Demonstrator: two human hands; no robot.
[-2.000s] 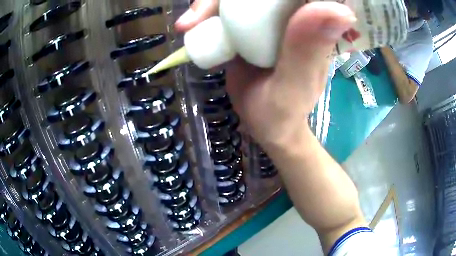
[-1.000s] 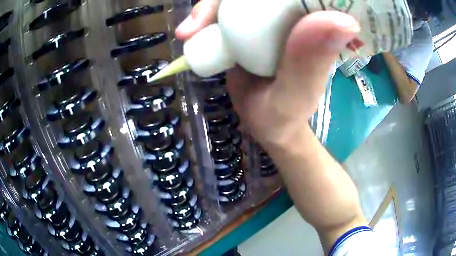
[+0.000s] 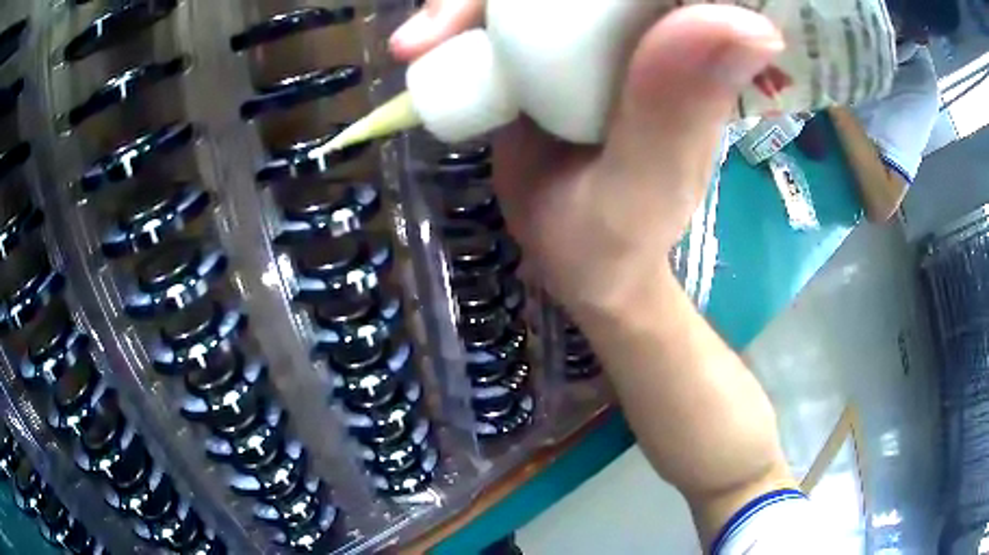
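My right hand (image 3: 607, 206) comes in from the lower right and grips a white squeeze bottle (image 3: 553, 65) with a printed label; the top of the bottle is cut off by the frame. Its pale yellow nozzle (image 3: 380, 123) points left and down. The nozzle tip is at a glossy black ring (image 3: 315, 158) in the third row from the left; I cannot tell whether it touches. Many black rings stand in close rows in a clear plastic tray (image 3: 233, 217). My left hand is not in view.
The tray lies on a brown board (image 3: 510, 477) over a green bench (image 3: 759, 260). A small white bottle (image 3: 768, 139) and a printed strip (image 3: 794, 193) lie at the right. Another person's arm (image 3: 868, 163) is at the upper right. Dark racks (image 3: 960, 358) stand at the far right.
The bottle has tilted slightly, and its nozzle tip sits slightly higher than one second ago, near the same ring. My grip, the tray and the rings look unchanged.
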